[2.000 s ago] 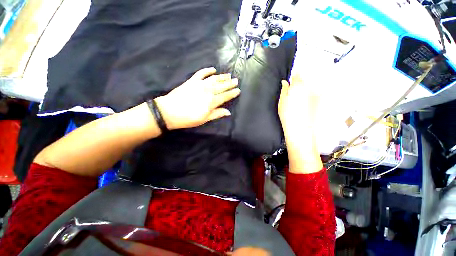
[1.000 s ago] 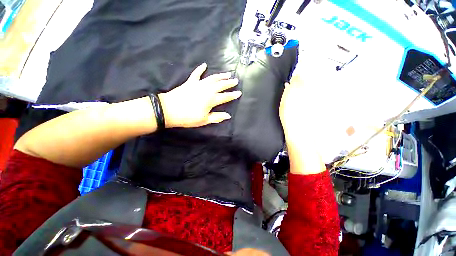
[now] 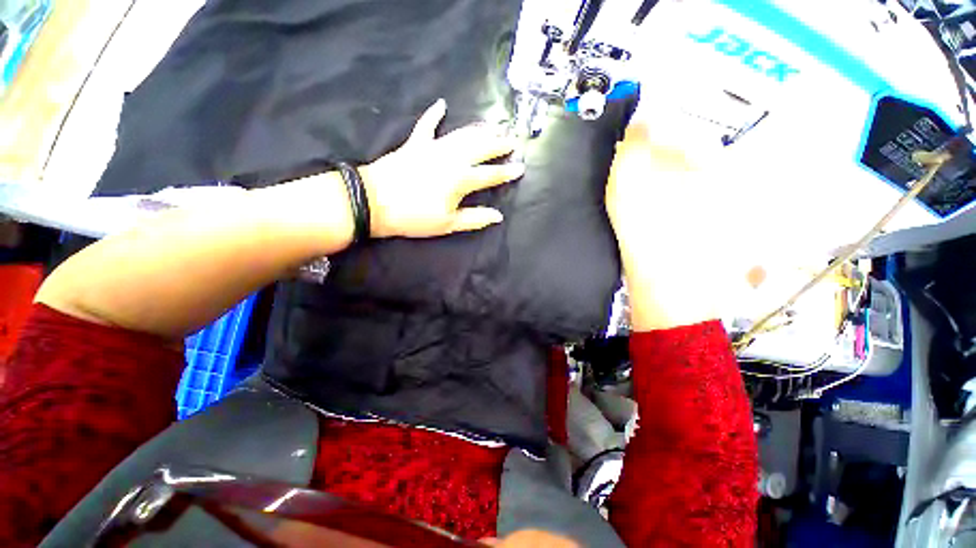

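Observation:
A large black garment panel [image 3: 310, 96] lies on the white machine table and hangs over its front edge to the lap. The lit presser foot [image 3: 528, 110] of the white sewing machine [image 3: 685, 91] meets the cloth. My left hand [image 3: 433, 182] lies flat on the panel, fingers spread, fingertips just in front of and left of the foot. My right hand [image 3: 658, 203] is at the panel's right edge beside the machine; it is overexposed and its fingers and grip are unclear. A raised seam runs down the panel below the foot.
A tan sheet [image 3: 54, 75] lies at the table's far left. A blue crate [image 3: 212, 364] is below the table edge at left, with something red beyond it. A small clear tray [image 3: 883, 321] with cords is at the right. A dark control panel [image 3: 918, 155] is on the machine.
My left hand has moved up, closer to the presser foot. My right hand has also moved slightly up. The panel has shifted away from me under the foot.

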